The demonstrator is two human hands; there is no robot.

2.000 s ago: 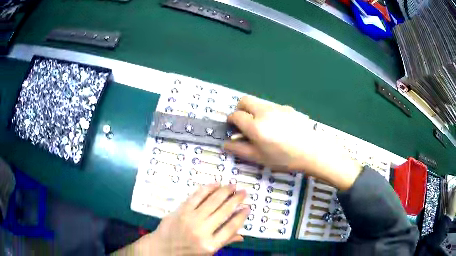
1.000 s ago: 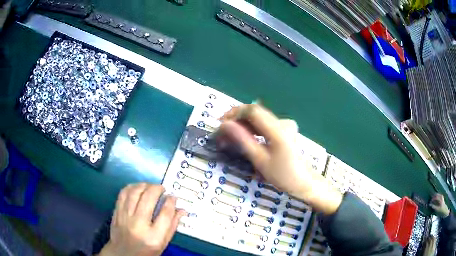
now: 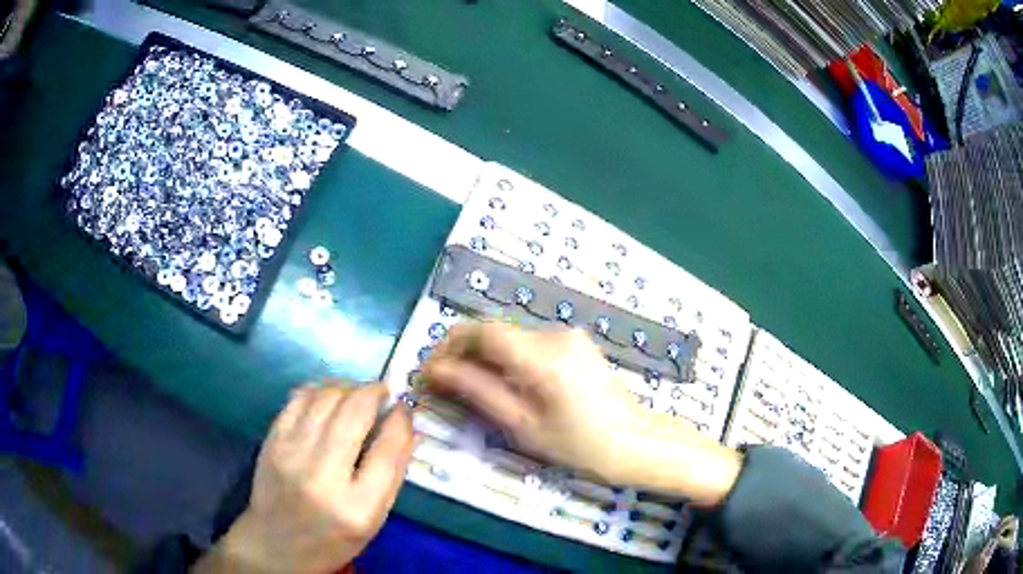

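A white slotted board [image 3: 718, 314] lies in front of me with small round metal parts [image 3: 480, 243] in its slot ends. A dark fixture strip [image 3: 564, 311] with a row of silver positions lies across the board. My right hand [image 3: 538, 387] is blurred over the board, just below the strip, fingers bent and pointing left. Its fingertips are unclear, so I cannot tell if it holds anything. My left hand [image 3: 331, 465] rests at the board's left edge, fingers bent and close together. Whether something is between its fingertips is hidden.
A black parts tray [image 3: 202, 179] heaped with silver parts is at left, with several loose rings [image 3: 320, 257] beside it. More dark strips [image 3: 634, 81] lie on the green belt. A second board [image 3: 802, 404], a red bin [image 3: 901, 488] and another person's hand [image 3: 1002, 549] are at right.
My right hand has moved off the strip to the board's lower left, uncovering the strip's full row. My left hand stays near the left edge. The view has shifted slightly.
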